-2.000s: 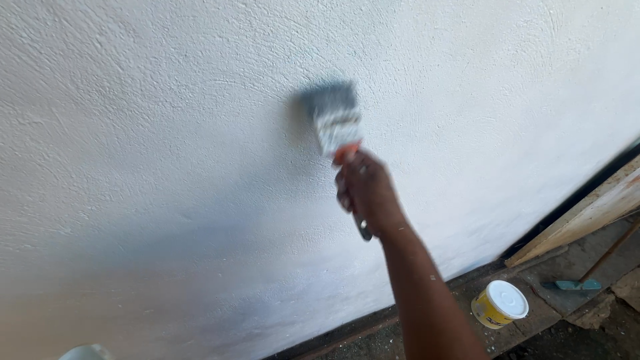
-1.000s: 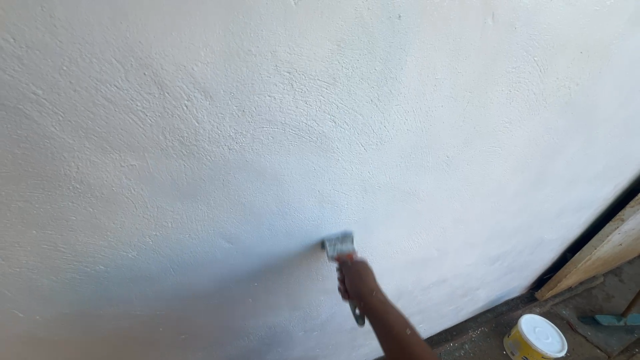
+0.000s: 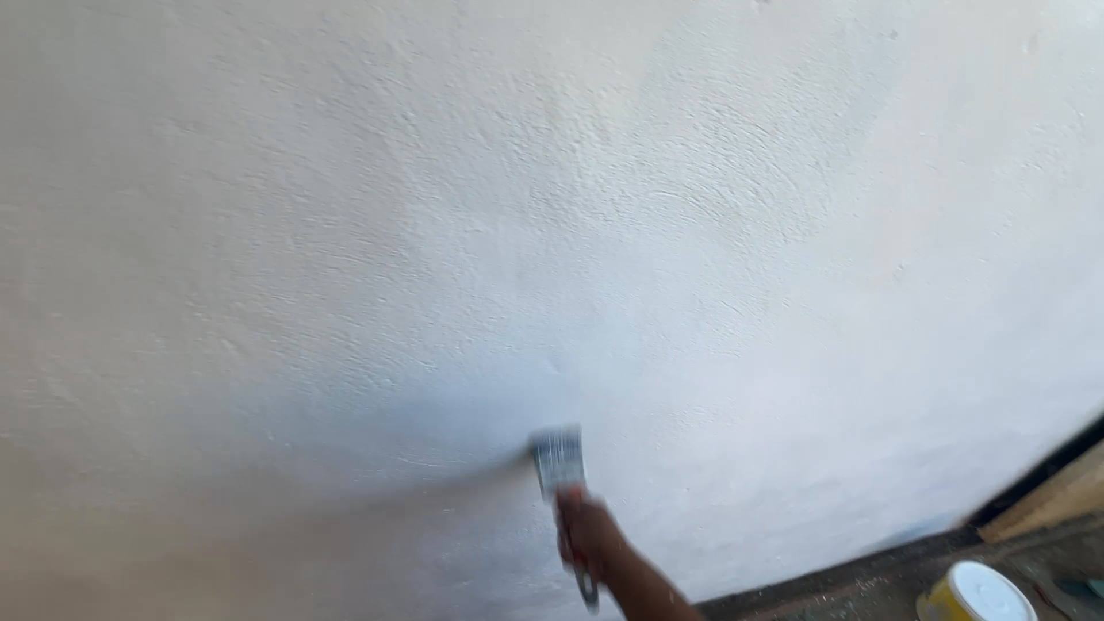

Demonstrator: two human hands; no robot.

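My right hand is closed around the handle of a flat paintbrush, low in the view and right of the middle. The brush points upward, its bristles at the white textured wall; the dark end of its handle sticks out below my fingers. Hand and brush are somewhat blurred. A shadow runs from the bristles to the left across the wall. My left hand is out of view.
A yellow bucket with a white lid stands on the floor at the bottom right. Behind it, a wooden board lies beside a dark edge at the wall's right end. A dark strip runs along the wall's foot.
My right hand and the brush have come down the wall from the higher place seen two seconds ago. The brush stays in my grasp. The view has shifted somewhat.
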